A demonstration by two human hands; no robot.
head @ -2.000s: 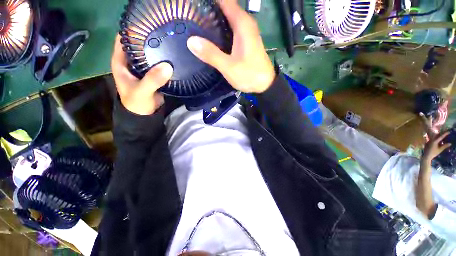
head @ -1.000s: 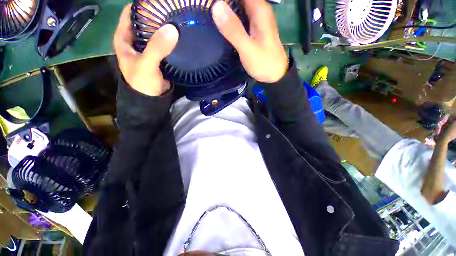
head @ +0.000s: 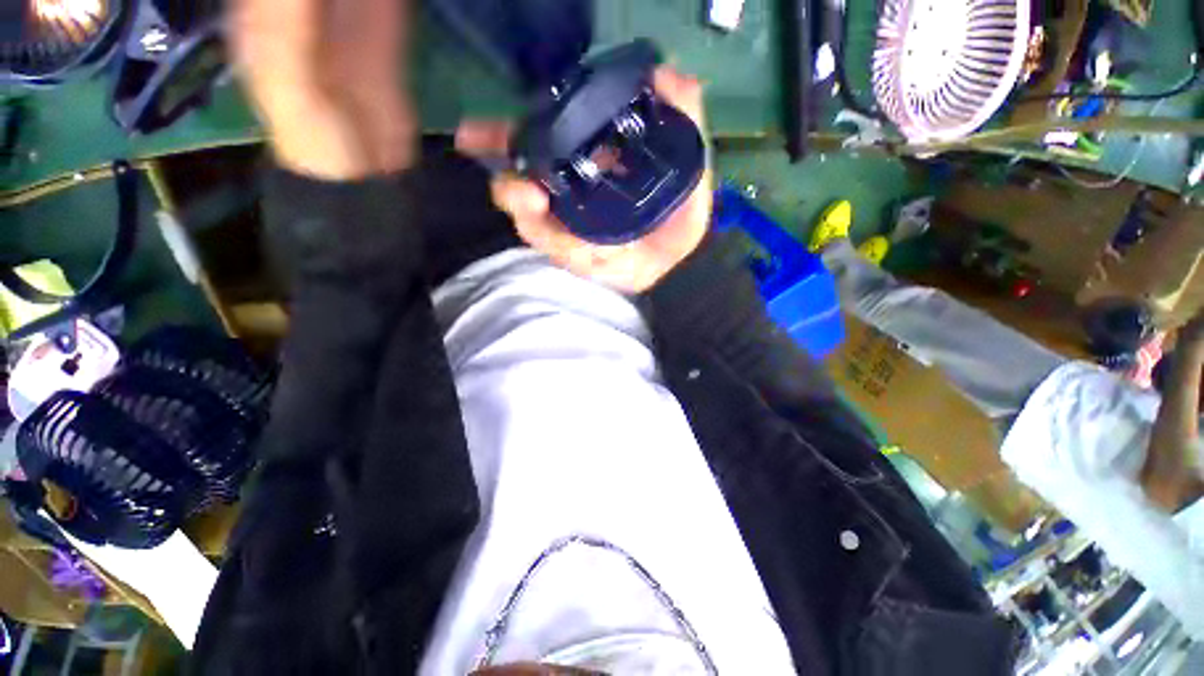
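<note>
My right hand [head: 607,251] holds the clip fan by its black rounded clip base [head: 621,159], fingers around both sides. The underside of the base faces up and shows a dark recess with shiny parts. The blurred dark fan body [head: 515,40] is above it, cut off by the top edge. My left hand [head: 324,93] is left of the fan, blurred, with its fingers cut off by the top edge, so its grip cannot be seen.
Black fans [head: 106,462] lie at lower left. More black fan parts [head: 165,66] are on the green bench at upper left. A pink-white fan [head: 948,60] is at upper right. A blue stool [head: 792,284] and a person in pale clothing [head: 1109,436] are at right.
The fan has turned from its ribbed back facing me to its clip base facing me. My left hand has come off the ribbed back and moved up and left. My right hand has shifted lower, onto the base.
</note>
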